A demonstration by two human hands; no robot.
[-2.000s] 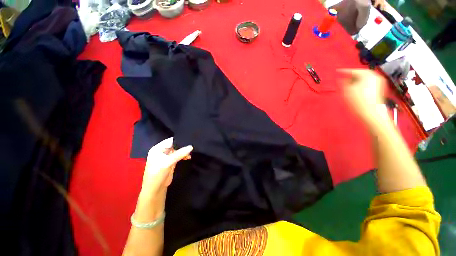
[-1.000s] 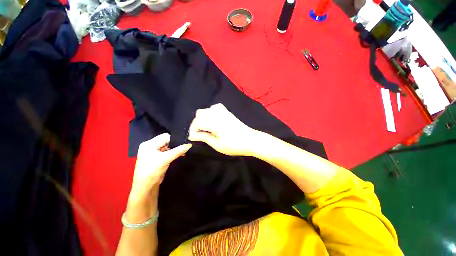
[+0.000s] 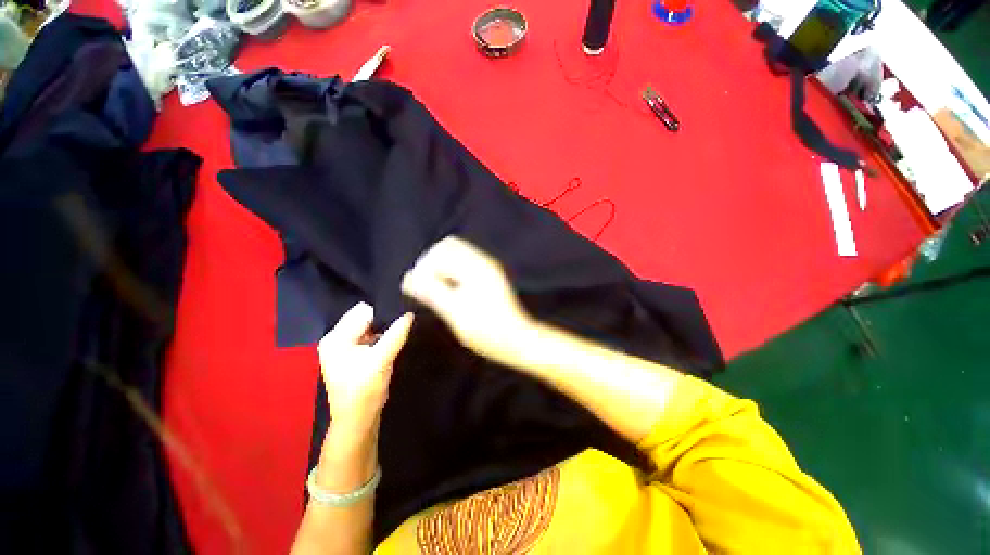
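Observation:
A black garment (image 3: pixel 565 271) lies spread over the red table (image 3: pixel 706 228) before me, with dark blue-grey cloth (image 3: pixel 299 309) at its left edge. My left hand (image 3: pixel 358 352) pinches the garment near its middle between thumb and fingers. My right hand (image 3: pixel 461 293) is just right of it, low over the cloth, slightly blurred, its fingertips pinched together. A needle is too small to see. Thin dark thread (image 3: pixel 592 211) curls on the red cloth past the garment's right edge.
Thread snips (image 3: pixel 660 110), a round tin (image 3: pixel 500 33), a black thread cone (image 3: pixel 597 24) and a blue spool base (image 3: pixel 673 11) stand beyond the garment. A dark garment pile (image 3: pixel 87 282) is at left. White strips (image 3: pixel 838 209) lie at right.
My right hand has come in from far right to beside my left hand, then shifted slightly. The view has moved, so the tin and cone sit higher. The thread now curls nearer the garment.

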